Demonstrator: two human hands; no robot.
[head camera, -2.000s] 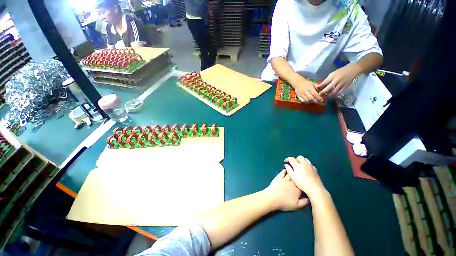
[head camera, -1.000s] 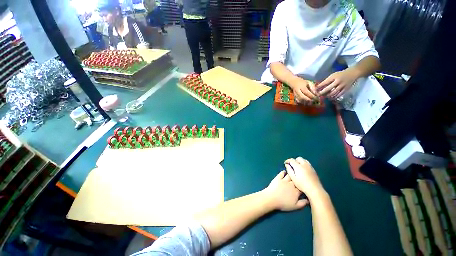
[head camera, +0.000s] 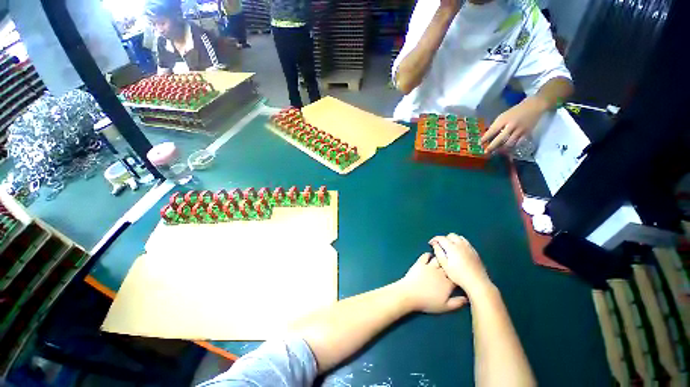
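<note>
My left hand (head camera: 433, 286) rests on the green bench, with my right hand (head camera: 458, 261) laid over it. The hands touch each other; nothing shows in them, though the palms are hidden. To their left lies a tan cardboard sheet (head camera: 234, 280) with two rows of board assemblies (head camera: 246, 204), green with upright red rings, along its far edge. Ahead, the orange-red fixture (head camera: 452, 157) sits before a facing worker (head camera: 484, 68), with green boards in its pockets. The worker's one hand is at its right edge.
A second cardboard sheet (head camera: 355, 125) with board assemblies lies ahead. Stacked trays stand at far left (head camera: 174, 115) and right (head camera: 643, 325). A black phone (head camera: 533, 180) lies beside a black machine (head camera: 620, 174). Jars (head camera: 164, 156) and a silvery heap (head camera: 60, 136) are left.
The facing worker's one hand has risen from the fixture towards the head, and the other has shifted to its right edge, uncovering the green pockets. My hands have hardly moved.
</note>
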